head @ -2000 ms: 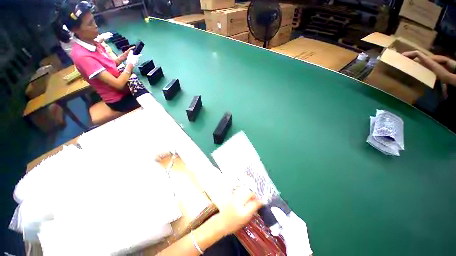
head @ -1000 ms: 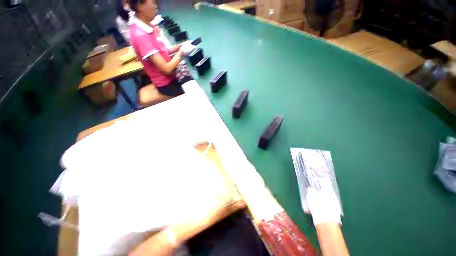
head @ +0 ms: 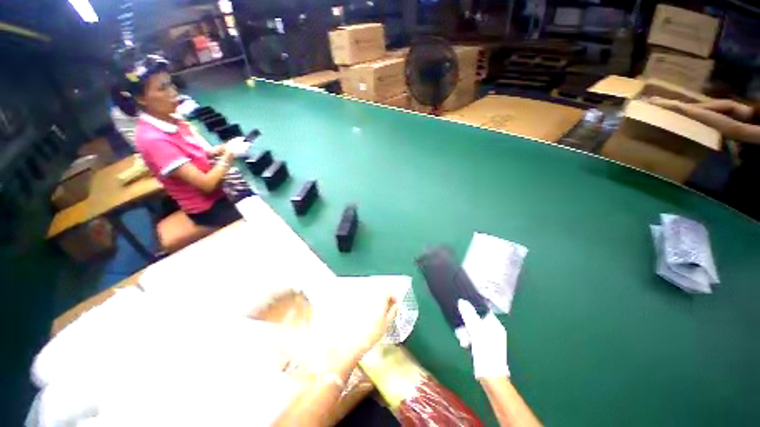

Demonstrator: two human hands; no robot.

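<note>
My right hand (head: 485, 340), in a white glove, grips the near end of a black unit (head: 450, 282) over the green belt. My left hand (head: 371, 329), bare and overexposed, holds an empty bubble bag (head: 402, 307) at the belt's near edge. The bag's dotted end points towards the unit, with a gap between them. A filled bubble bag (head: 495, 271) lies on the belt just beyond the unit. The stack of empty bubble bags (head: 167, 334) covers the side table.
Black units (head: 347, 228) stand in a row along the belt (head: 583, 334). Filled bags (head: 685, 253) lie at the right. A person in pink (head: 185, 163) sits at the left. Red plastic wrapping (head: 433, 404) covers the near rail. An open carton (head: 662, 133) stands across the belt.
My right hand has let go of the filled bag and taken hold of a black unit. My left hand has moved from the side table towards the belt with an empty bag. The view has shifted.
</note>
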